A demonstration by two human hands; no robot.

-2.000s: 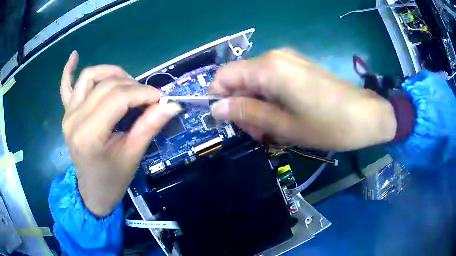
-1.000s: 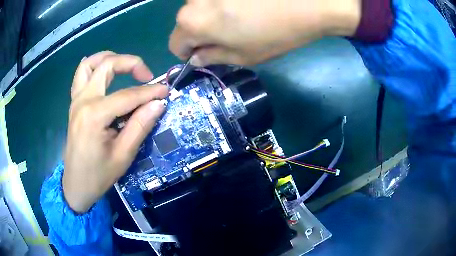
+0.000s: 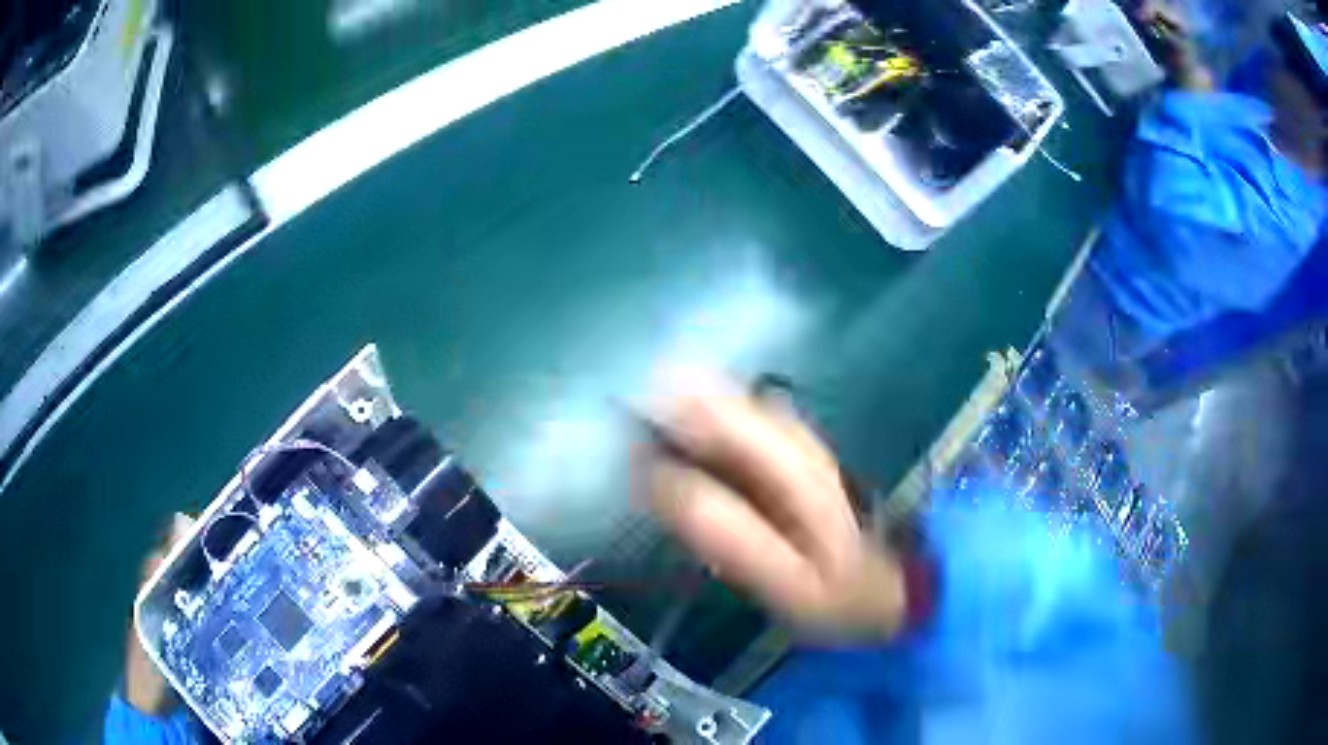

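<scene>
The open unit lies at the lower left, turned at an angle. Its white housing shell (image 3: 195,546) holds the blue main board (image 3: 313,560), a large black cover (image 3: 481,655) and a yellow-green power board (image 3: 597,640). Thin cables loop along the board's upper edge. My left hand (image 3: 146,662) grips the shell's left side, with most of the fingers hidden behind it. My right hand (image 3: 772,510) is blurred, over the mat right of the unit, touching no part of it. A slim dark tool, apparently the tweezers (image 3: 648,422), sticks out from its fingers.
Another open white unit (image 3: 903,218) with wires trailing stands at the top right. Beyond it is another person's blue sleeve (image 3: 1202,189). A clear plastic tray (image 3: 1085,451) is at the right bench edge. A white line edge (image 3: 481,95) curves across the top left.
The view has shifted, so the unit shows lower and further left. My right hand has moved off the board to the right. My left hand has gone from the board to the shell's side.
</scene>
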